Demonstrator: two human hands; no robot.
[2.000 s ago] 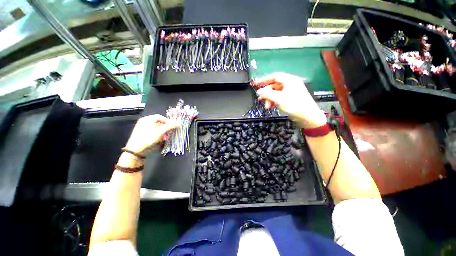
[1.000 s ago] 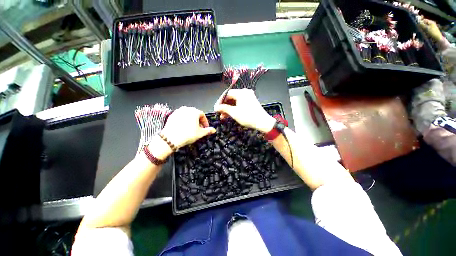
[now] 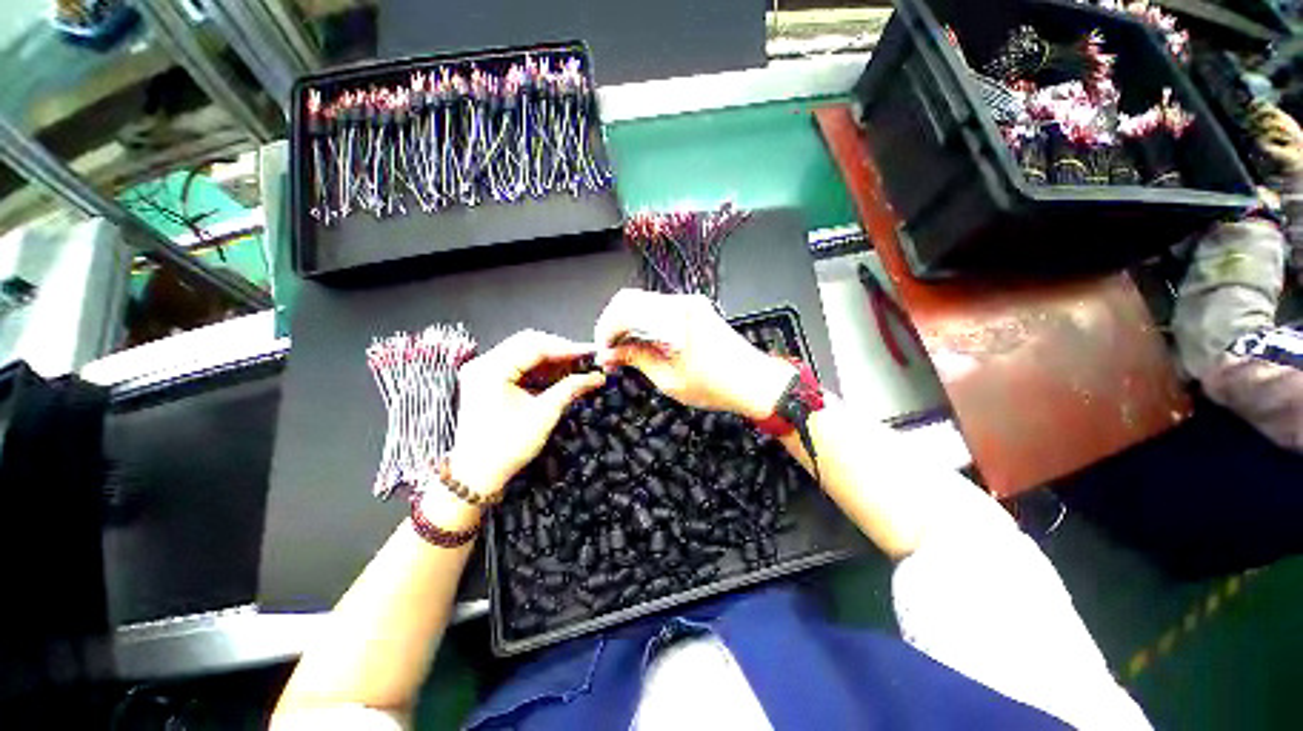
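Note:
My left hand and my right hand meet over the back of the near tray. Their fingertips pinch a small dark piece between them, mostly hidden by the fingers; it looks like a black housing, perhaps with a wire lead. Loose black housings fill the tray below. A bundle of pale wire leads with reddish tips lies left of my left hand. A bundle of dark wire leads with pink-red tips lies behind my right hand.
The assembly tray at the back holds a row of leads with black upper parts. A deep tote with bundled leads stands on a red-brown board. Red-handled pliers lie left of the board. Another person's sleeve is at the right edge.
My hands have come together from the two lead bundles, and their fingertips now meet over the near tray. The view has shifted, and another person's arm has appeared at the right.

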